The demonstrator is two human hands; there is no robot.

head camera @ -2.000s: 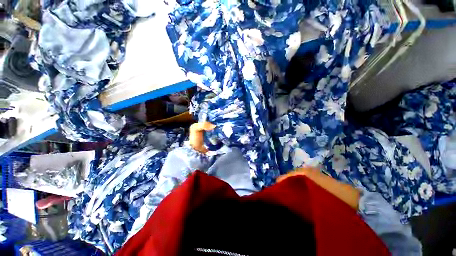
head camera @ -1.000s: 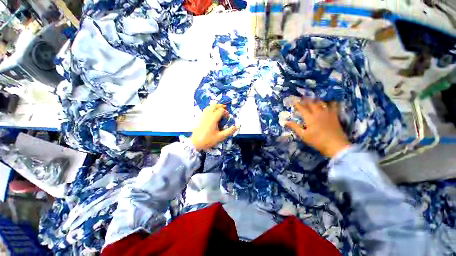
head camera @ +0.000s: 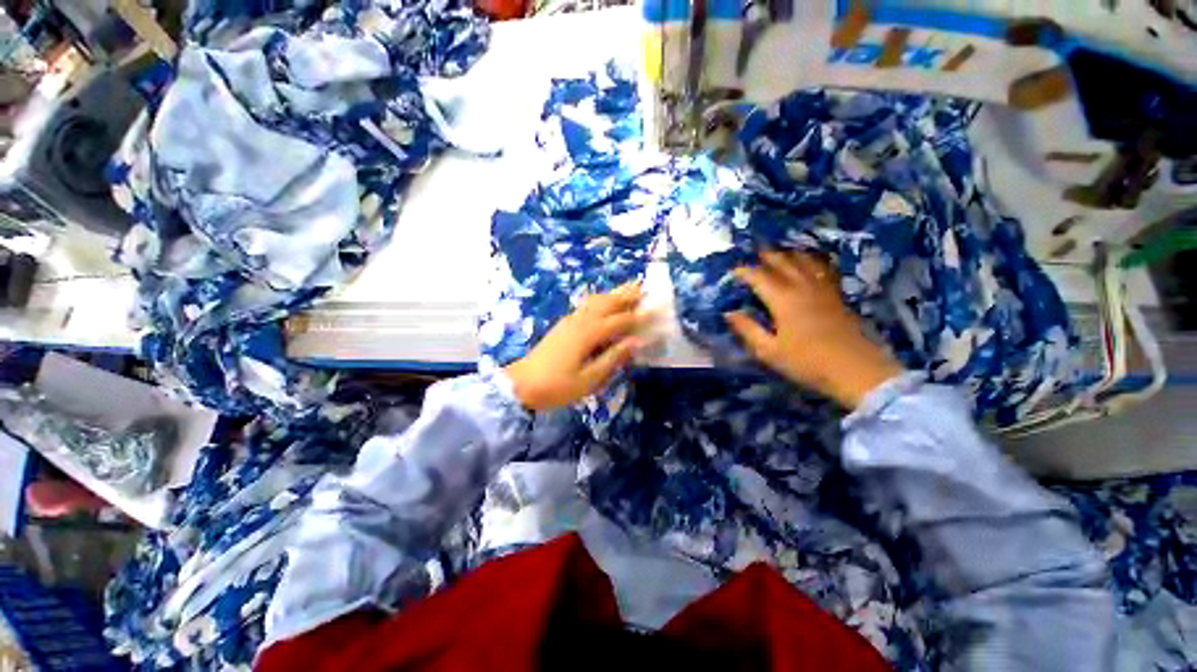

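The blue floral garment piece (head camera: 906,256) lies bunched on the machine table, beneath the sewing machine head (head camera: 906,53) and in front of it. The needle area (head camera: 685,125) is at the head's left end, with a bright spot just below it. My left hand (head camera: 578,352) lies on the cloth near the table's front edge, palm down, fingers slightly apart. My right hand (head camera: 803,322) lies flat on the cloth to the right, fingers spread. Both sets of fingertips are a little blurred, and no clear pinch shows. A pale strip shows between the hands.
A heap of floral and plain pale blue cloth (head camera: 256,171) lies left on the white table (head camera: 440,243). More floral cloth (head camera: 735,479) hangs over my lap. A tray with plastic-wrapped items (head camera: 118,440) and a blue crate (head camera: 46,617) are lower left. Pale strands (head camera: 1126,328) hang at right.
The view has tilted down to the table and machine. Both hands have gone from near my body to the cloth in front of the needle; the cloth has moved under the machine head.
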